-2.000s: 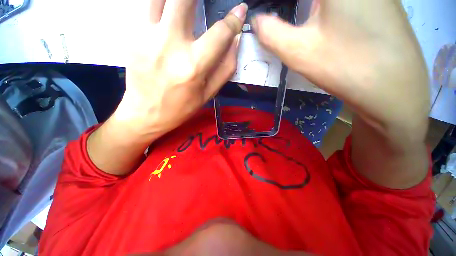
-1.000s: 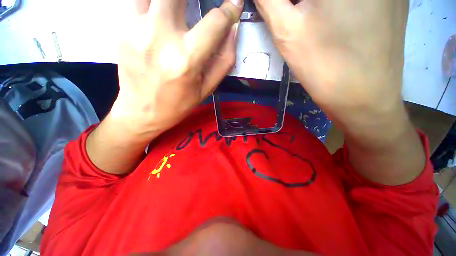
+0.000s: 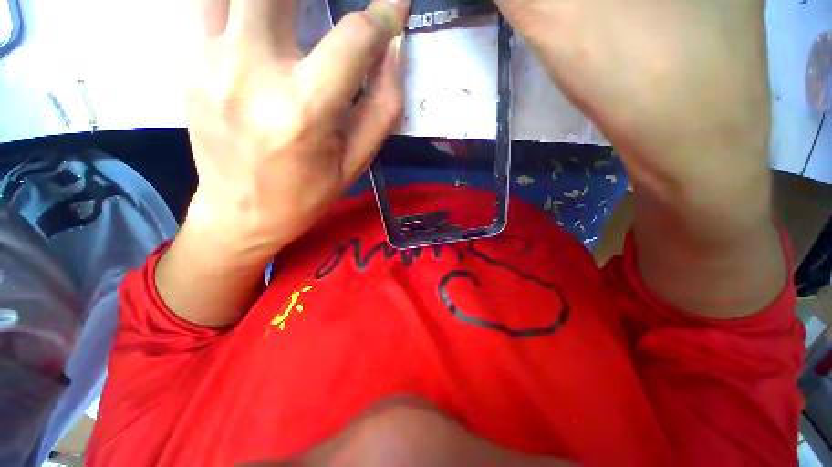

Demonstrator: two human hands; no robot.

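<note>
A phone mid-frame (image 3: 504, 137) with a thin silvery rim and a large open window lies over the table edge, its lower end against my red shirt. Its black camera-end plate (image 3: 447, 7) is cut off by the top edge of the picture. A pale contact strip (image 3: 432, 18) shows below the plate. My left hand (image 3: 292, 119) holds the frame's left side, with the thumb on the plate. My right hand (image 3: 652, 100) is at the upper right of the frame; its fingertips are out of the picture, so what they touch is hidden.
The white table (image 3: 119, 64) has small pen marks at left and a dark outline in its upper left corner. A person in grey clothing (image 3: 100, 201) is at the left, below the table edge. A brown box (image 3: 794, 214) is at right. Dark blue patterned cloth (image 3: 575, 196) shows under the table.
The mid-frame has shifted left and its lower end is slightly turned. My left hand has moved left with it. My right hand's fingertips have gone out past the top edge.
</note>
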